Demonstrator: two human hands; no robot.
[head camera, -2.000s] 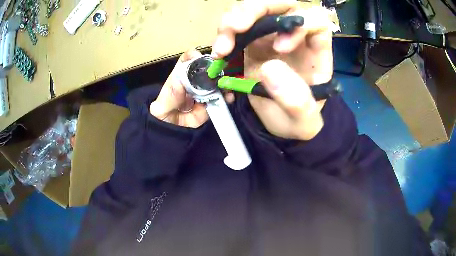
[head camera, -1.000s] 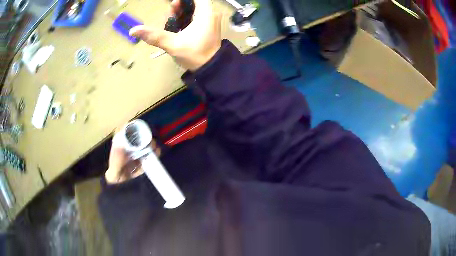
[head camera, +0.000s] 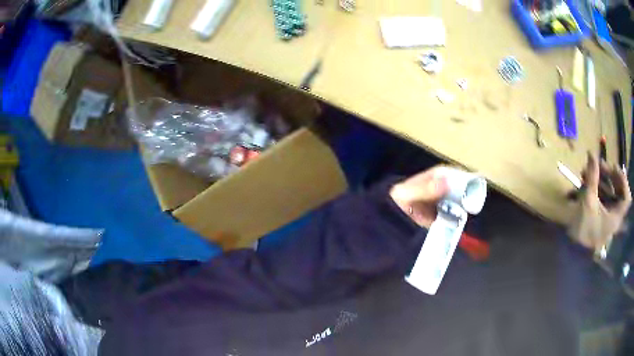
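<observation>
My left hand (head camera: 420, 196) holds the white device housing (head camera: 436, 252) by its round head, over my lap near the bench edge. The slim handle points down and slightly left, with faint lettering on it. The open end of the head faces right; its inside is not clear. My right hand (head camera: 599, 214) is at the far right, over the bench edge, with its fingers raised and curled. Something dark shows between the fingers, but blur hides whether they grip it.
On the tan bench (head camera: 361, 76) lie a purple block (head camera: 566, 113), a round grille (head camera: 511, 70), a white cover (head camera: 413, 32), a green board panel (head camera: 288, 18) and a blue parts tray (head camera: 549, 22). An open cardboard box (head camera: 267, 198) with clear plastic stands below.
The view has swung left. The green-handled pliers have left the housing head, and my right hand has moved away to the bench. My left hand still holds the housing.
</observation>
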